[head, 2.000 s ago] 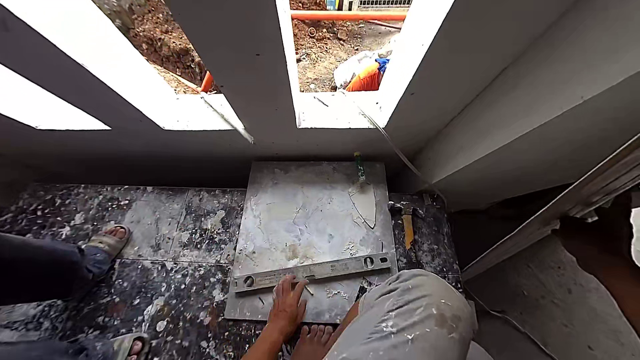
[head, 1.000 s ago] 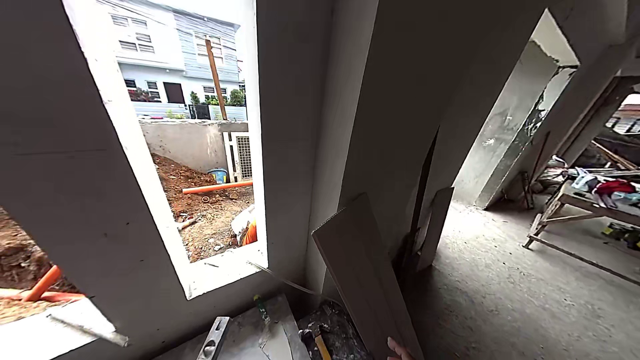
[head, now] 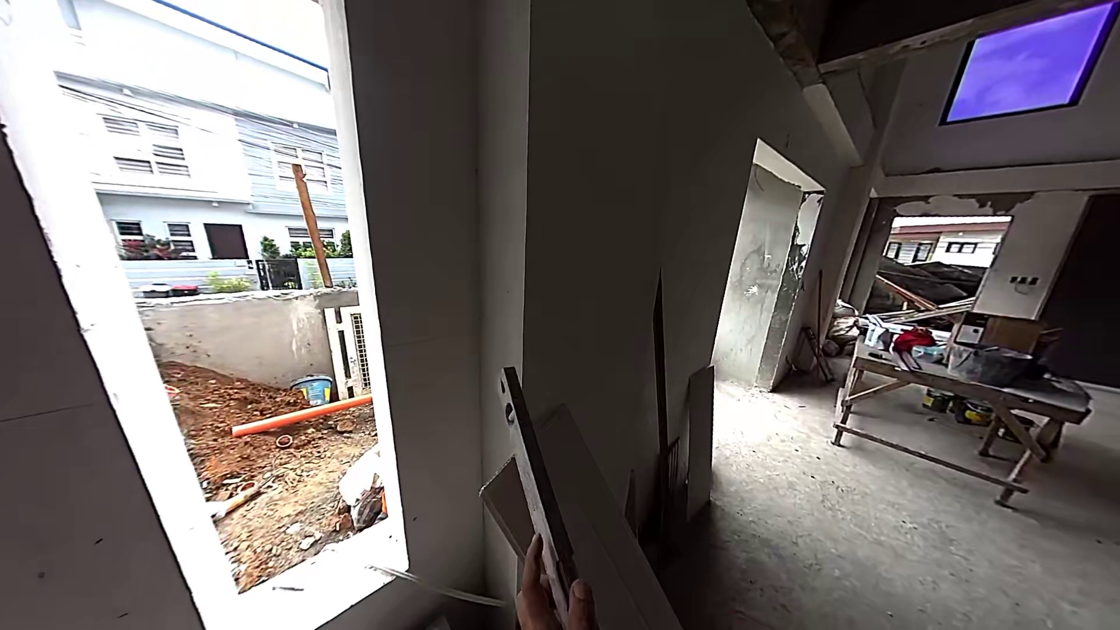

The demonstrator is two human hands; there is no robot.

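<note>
My left hand [head: 556,595], at the bottom middle, grips the lower part of a long metal spirit level [head: 534,472] between the fingers and the thumb. The level is tilted, its upper end near the wall corner and a round opening near that end. Behind it, a flat panel [head: 604,542] leans at a slant, and the corner of another flat piece [head: 506,507] shows on the left. My right hand is not in view.
A tall window opening [head: 262,560] is at the left, with a thin strip [head: 437,591] projecting from its sill. A narrow board [head: 700,442] leans on the wall. At the right, a wooden worktable [head: 962,385] carries a black tub [head: 989,363], with containers beneath.
The spirit level, lying on the board on the floor in the earlier frames, is now lifted and tilted in my left hand. The view has swung up and right from the floor.
</note>
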